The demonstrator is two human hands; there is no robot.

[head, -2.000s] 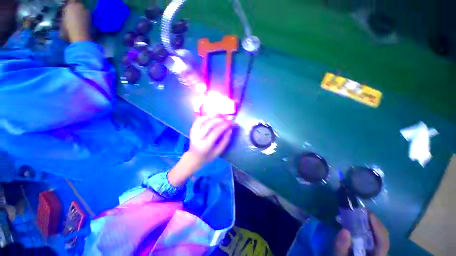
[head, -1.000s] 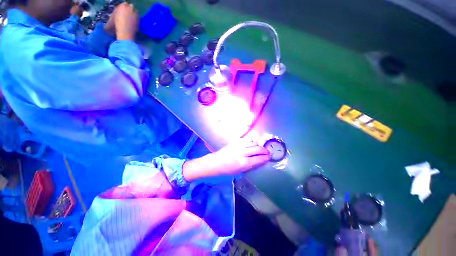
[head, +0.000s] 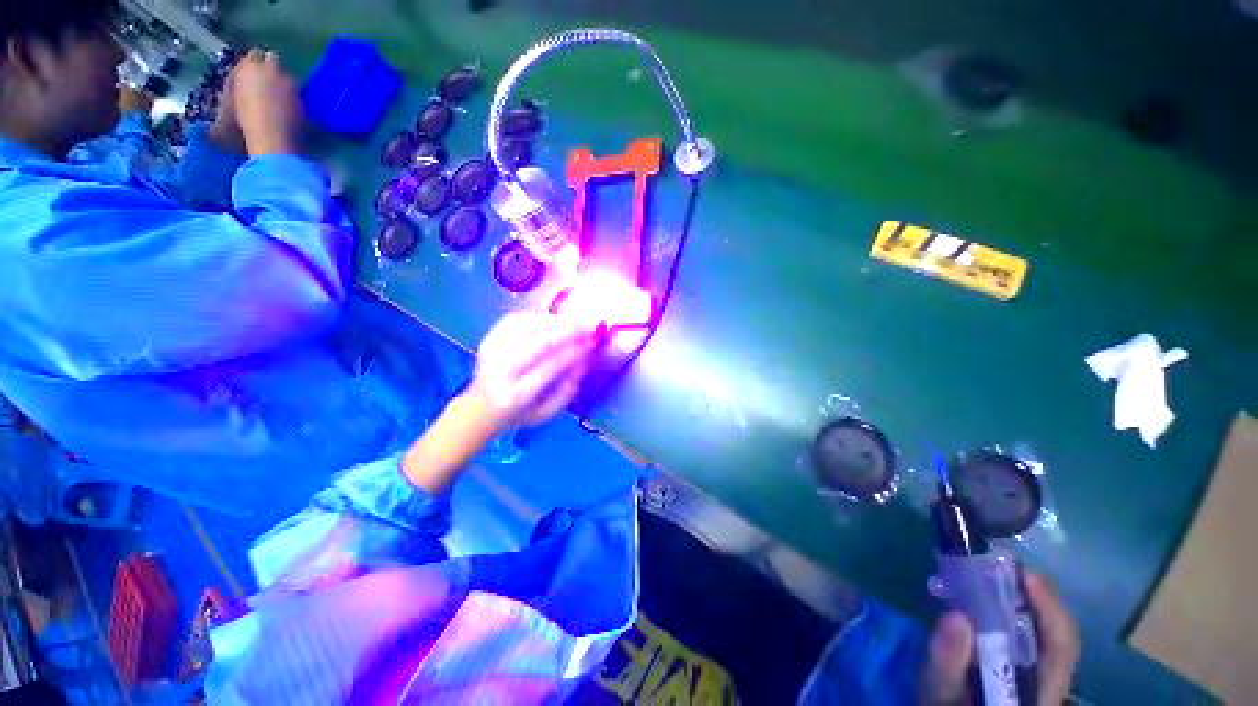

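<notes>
My left hand (head: 531, 366) is under the glowing lamp (head: 600, 293), beside the foot of the orange-red frame (head: 644, 228). Its fingers are closed on a round black unit that glare almost fully hides. My right hand (head: 1049, 637), at the lower right, is wrapped around a pen-shaped electric screwdriver (head: 982, 607), its thin tip pointing up the bench. The tip is between two black discs, the left disc (head: 853, 458) and the right disc (head: 999, 492), both lying flat with clear shiny film around them. I cannot tell whether the tip touches the right disc.
More black discs (head: 431, 190) lie clustered beyond the lamp, near a blue bin (head: 351, 87). A yellow holder (head: 949, 258), white tissue (head: 1140, 386) and tan board (head: 1214, 559) lie to the right. A person in a blue smock (head: 166, 276) works at left. The lamp's cable (head: 680, 248) crosses the bench.
My left hand has moved from the nearest disc back to the lamp, and that disc is gone from its spot. My right hand still holds the screwdriver. The view has shifted slightly.
</notes>
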